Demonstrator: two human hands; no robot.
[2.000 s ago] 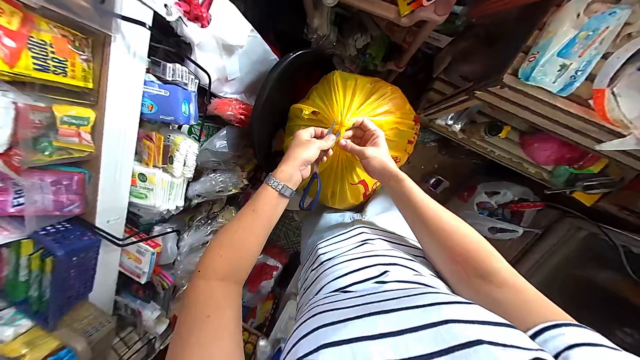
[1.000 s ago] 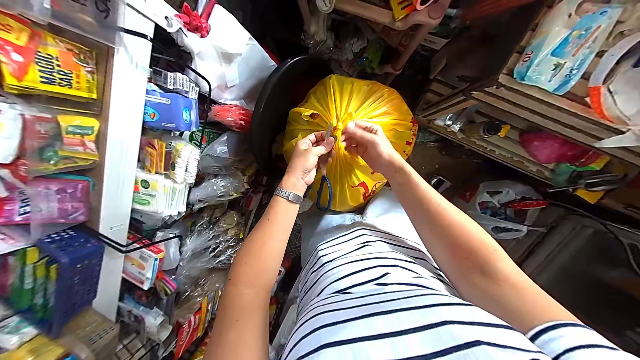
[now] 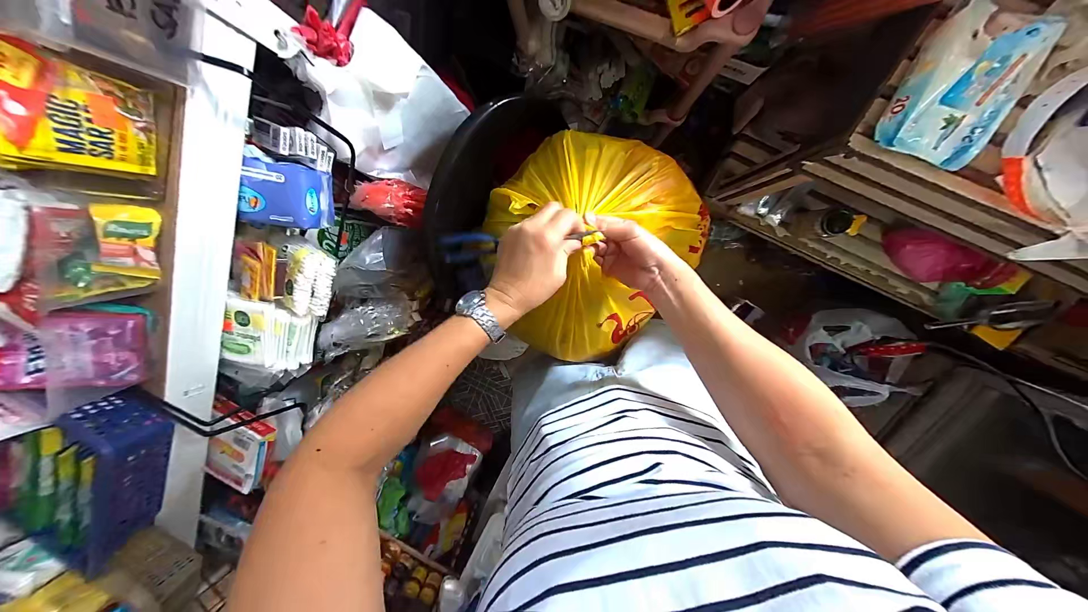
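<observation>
A full yellow plastic bag (image 3: 629, 183) with red print bulges in front of my lap, its top gathered and knotted. My left hand (image 3: 537, 255), with a metal watch (image 3: 480, 315) on the wrist, is closed on scissors; a thin grey blade (image 3: 585, 234) points right from the fingers at the knot, and a blurred blue handle (image 3: 466, 244) shows left of the hand. My right hand (image 3: 627, 248) pinches the bag's gathered knot close to the blade tip. The fingertips of both hands nearly meet there.
A black tub (image 3: 450, 170) stands behind and left of the bag. Shelves of packets and a blue plastic basket (image 3: 110, 467) line the left. Wooden slatted racks (image 3: 909, 204) with a wipes pack (image 3: 969, 93) are at right. A white plastic bag (image 3: 850, 340) lies below them.
My left hand has turned over, and the blue handle has swung from below the hand to its left. My right hand has come back close to the left one at the knot.
</observation>
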